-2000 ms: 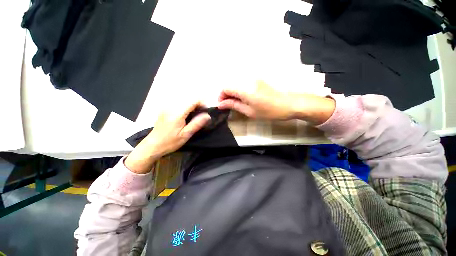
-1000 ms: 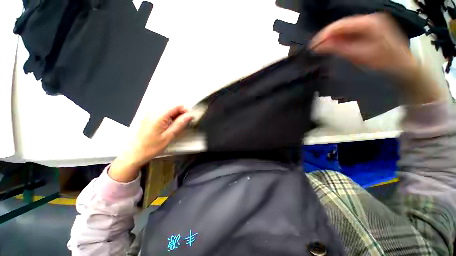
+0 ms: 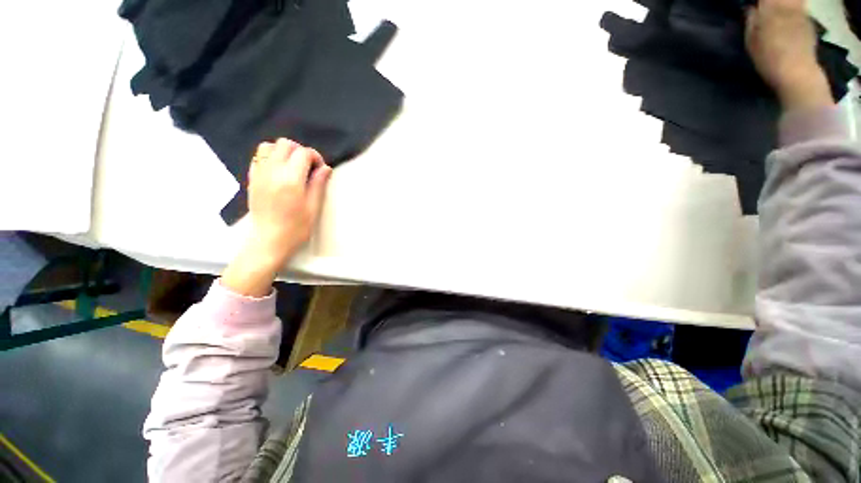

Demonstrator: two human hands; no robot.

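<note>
The left pile of black panels (image 3: 302,85) lies at the upper left of the table, with small tabs sticking out. My left hand (image 3: 288,189) is at the pile's near edge, its fingertips curled on the top panel, whose near right corner looks lifted. My right hand (image 3: 784,47) is on the right pile of black panels (image 3: 703,90) at the upper right; its fingertips are near the picture's top edge, and whether they grip a panel cannot be told.
The white table cover (image 3: 510,170) lies under both piles, with its front edge before my apron (image 3: 472,396). Green metal legs (image 3: 85,321), a cardboard box (image 3: 323,325) and something blue (image 3: 637,340) are below the table. Black scraps are at the far right edge.
The panel that was stretched between my hands is gone from the table's front. My left hand has moved up to the left pile, my right hand up onto the right pile. The view has shifted.
</note>
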